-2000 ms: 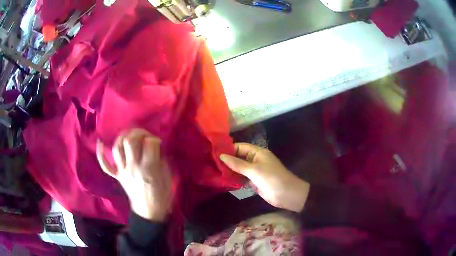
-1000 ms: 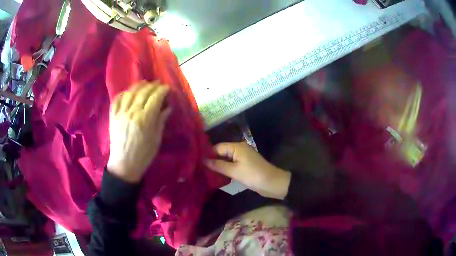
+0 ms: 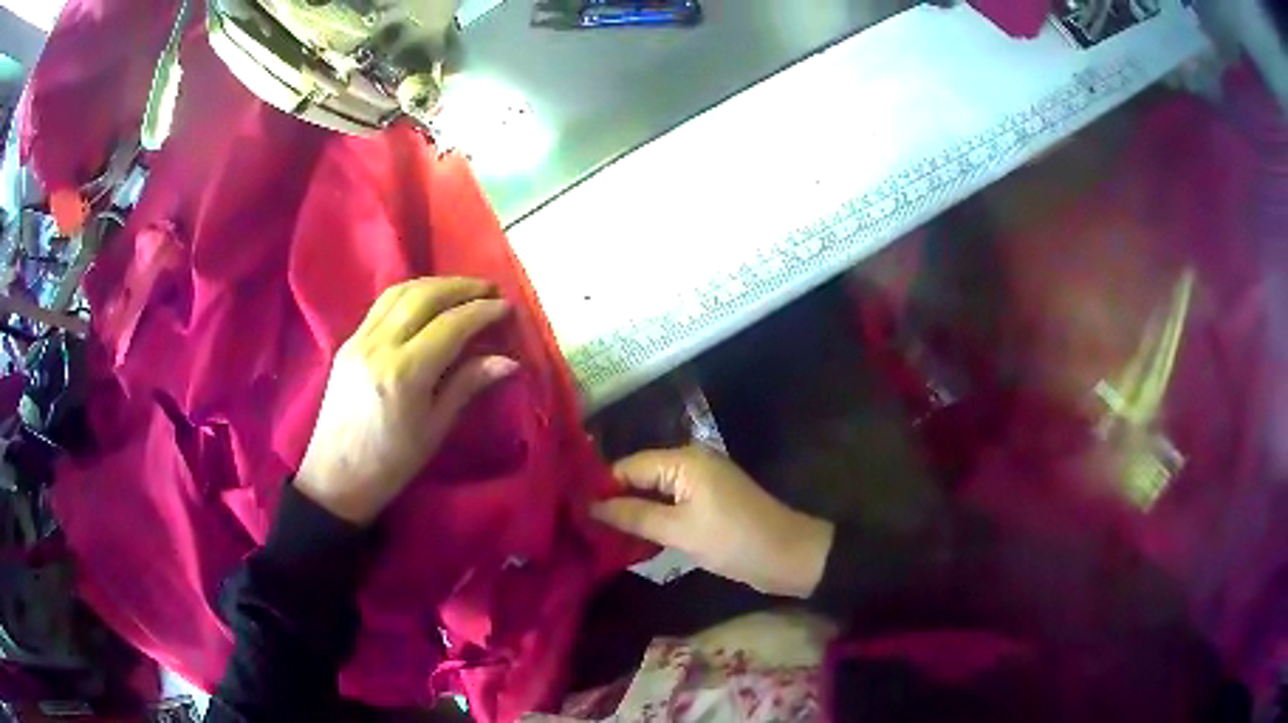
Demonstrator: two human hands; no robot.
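Note:
The crimson garment panels point(image 3: 339, 269) lie bunched left of and below the needle area point(image 3: 424, 106), orange-red near the lamp. My left hand point(image 3: 403, 381) lies on top of the cloth, fingers bent and pointing right, near the seam edge. My right hand point(image 3: 699, 511) pinches the cloth's right edge between thumb and fingers, below the table's front edge. The cloth runs from this pinch up to the presser foot area, whose small parts are blurred by glare.
The white table edge carries a printed measuring scale point(image 3: 848, 219). Blue-handled snips point(image 3: 622, 13) lie on the grey machine bed point(image 3: 622, 85). A dark red scrap point(image 3: 1011, 13) is at the top right. Crimson garments with light markings point(image 3: 1045, 410) are heaped at the right. A pale strip point(image 3: 165, 85) hangs left of the head.
My left hand has moved up from the lower cloth onto the part nearer the seam edge and now lies flatter. My right hand still pinches the edge. The view has shifted, and the snips show again.

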